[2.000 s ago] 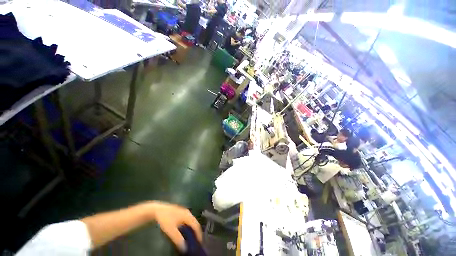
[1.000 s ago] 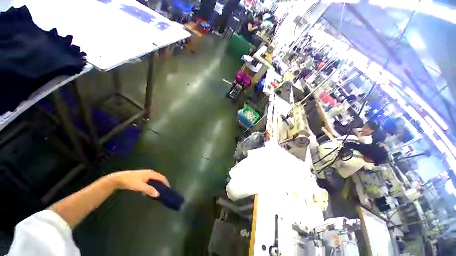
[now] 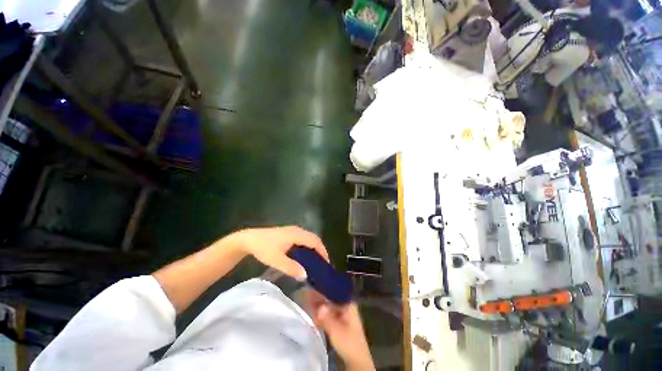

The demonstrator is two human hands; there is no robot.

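Observation:
My left hand point(image 3: 287, 248) is shut on the upper end of a navy thread cone point(image 3: 321, 275), held over the aisle in front of my body. My right hand point(image 3: 335, 316) is at the cone's lower end, blurred and partly behind it; whether its fingers grip the cone is unclear. The cone is tilted, its lower end towards the right. No thread strand can be made out.
A white industrial sewing machine point(image 3: 519, 224) with orange knobs point(image 3: 526, 301) stands at right on a white table point(image 3: 421, 250). A white fabric pile point(image 3: 428, 109) overhangs the table's far end. A metal-legged table point(image 3: 168, 119) stands at left over a blue sheet or bin.
The view has tilted down to the near machine and my lap. My left hand with the cone has come in close to my body, and my right hand has come into view at the cone.

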